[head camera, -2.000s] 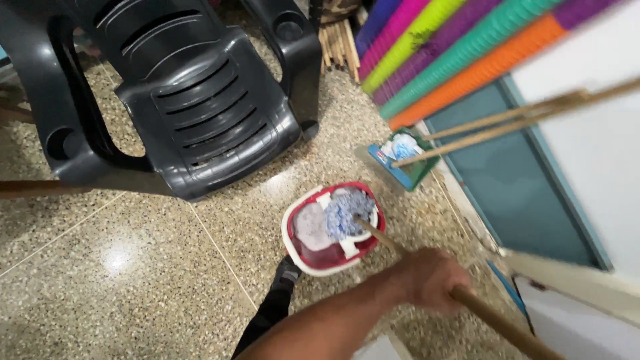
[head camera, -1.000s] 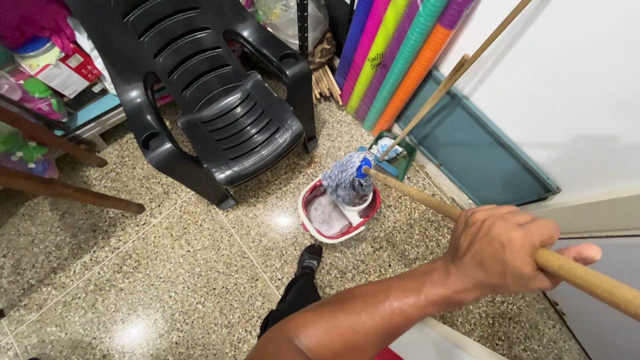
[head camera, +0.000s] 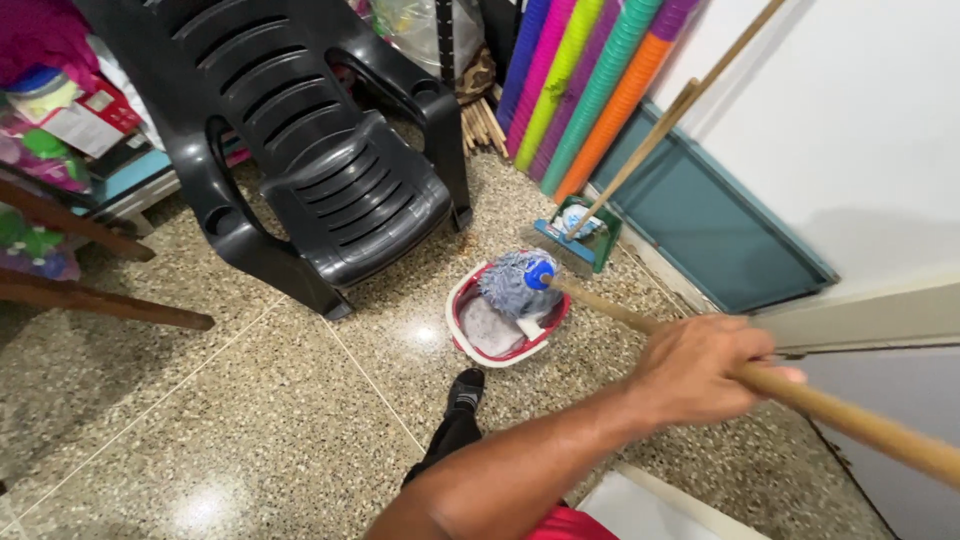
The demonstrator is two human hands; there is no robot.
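Note:
My left hand (head camera: 705, 367) is closed around the wooden handle of a string mop (head camera: 517, 285), the pole running out past the right edge of the view. The mop's blue-grey strings and blue socket are bunched at the back right part of a red bucket (head camera: 452, 315) with a white rim or handle. Cloudy, foamy water (head camera: 489, 328) shows in the bucket's front left part. The strings hide much of the bucket's inside. My right hand is out of view.
A black plastic armchair (head camera: 360, 195) stands left of the bucket. Behind it are a broom (head camera: 555, 236) and green dustpan (head camera: 606, 244), with colourful tubes (head camera: 570, 97) against the wall. Wooden legs (head camera: 112, 300) jut in from the left. My foot (head camera: 466, 386) is just in front of the bucket.
Two seconds ago the mop head was down in the bucket with its socket hidden; now the blue socket shows above the strings. My left hand keeps hold of the handle. The view has turned.

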